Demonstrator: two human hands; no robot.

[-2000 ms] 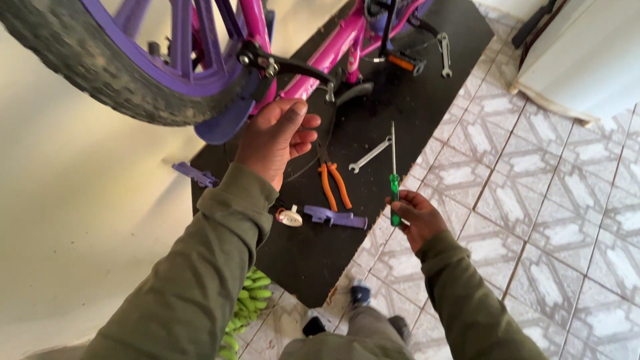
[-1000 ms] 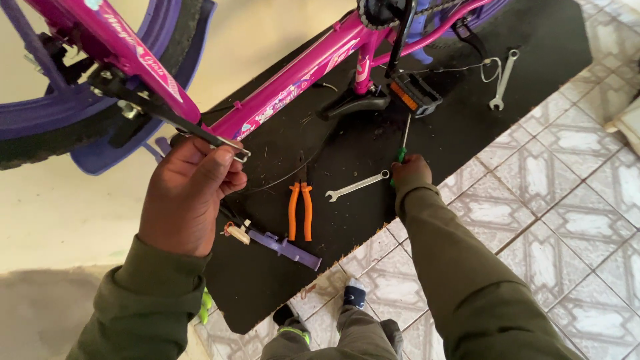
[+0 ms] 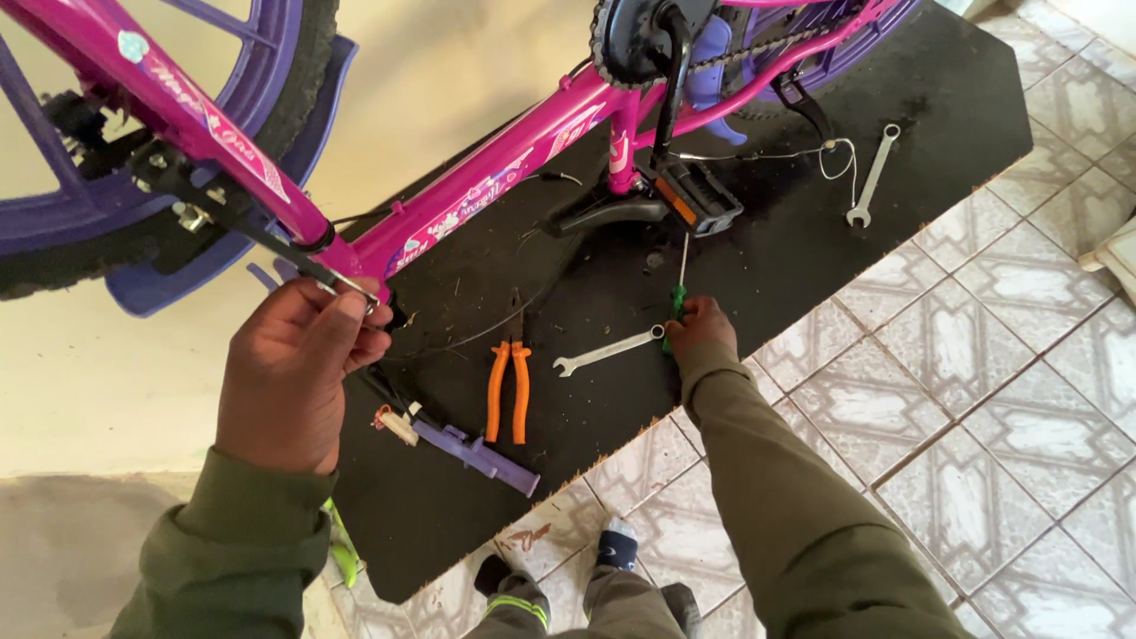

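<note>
My left hand [image 3: 297, 364] pinches the end of a black brake arm [image 3: 266, 235] with a small metal fitting, beside the pink bicycle frame [image 3: 497, 164] and its purple wheel. At the board's front edge, my right hand [image 3: 701, 330] is closed around the green handle of a screwdriver [image 3: 682, 266], which lies low over the black board with its shaft toward the pedal [image 3: 695, 202]. A combination wrench [image 3: 608, 351] lies just left of my right hand. Orange-handled pliers [image 3: 508, 390] rest farther left, above a purple plastic part [image 3: 475, 454].
The black board [image 3: 763, 284] carries the bicycle, a second wrench [image 3: 874, 177] and a thin cable [image 3: 750, 157] with a looped end. The kickstand-side black lever [image 3: 608, 213] lies near the pedal. Tiled floor [image 3: 967, 355] borders the board; my feet are below. A wall stands behind.
My right hand has lowered the screwdriver from upright near the front edge down toward the board beside the wrench. My left hand stays at the brake arm's end. The view has moved closer.
</note>
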